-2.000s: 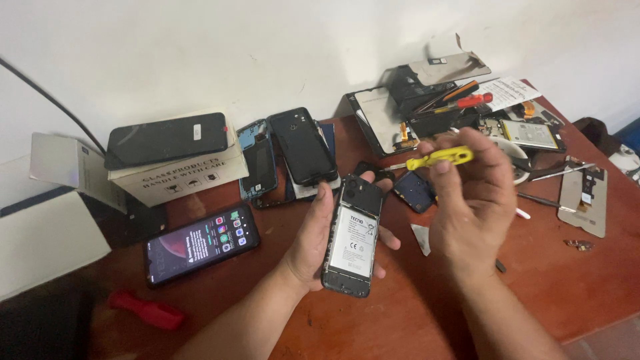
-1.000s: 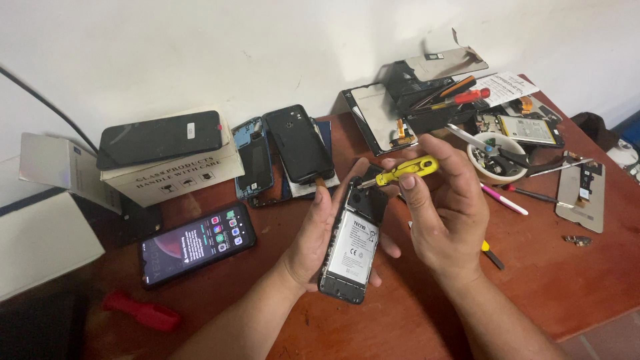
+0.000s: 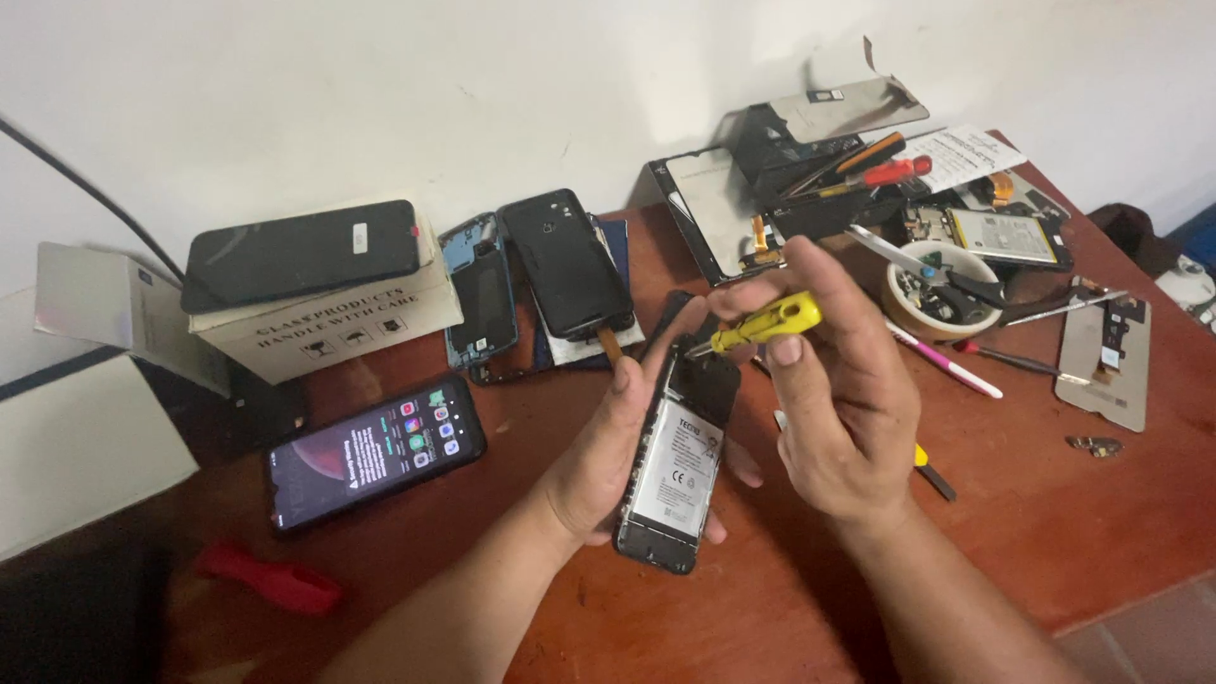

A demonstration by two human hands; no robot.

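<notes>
My left hand (image 3: 608, 437) holds an opened smartphone (image 3: 673, 456) tilted upright, its back cover off and a white Tecno battery (image 3: 676, 464) showing. Between the thumb and fingers of my right hand (image 3: 841, 399) is a small yellow-handled screwdriver (image 3: 765, 321). Its tip points at the upper left part of the phone; whether it touches a screw cannot be told. Behind the phone lies a black phone back cover (image 3: 567, 261), beside a blue phone frame (image 3: 482, 285). A lit smartphone (image 3: 375, 451) rests on the red-brown table at the left.
A white carton (image 3: 323, 323) bears a black phone panel (image 3: 302, 255). At the right are a bowl of small parts (image 3: 893, 294), scissors (image 3: 926, 271), a pink pen (image 3: 950, 363), a red-handled screwdriver (image 3: 1016, 361) and a display panel (image 3: 1102, 356). A red tool handle (image 3: 268, 576) lies front left.
Over the two seconds, my right hand has brought the yellow screwdriver left and down, from beside the phone to its upper part. My left hand still holds the phone.
</notes>
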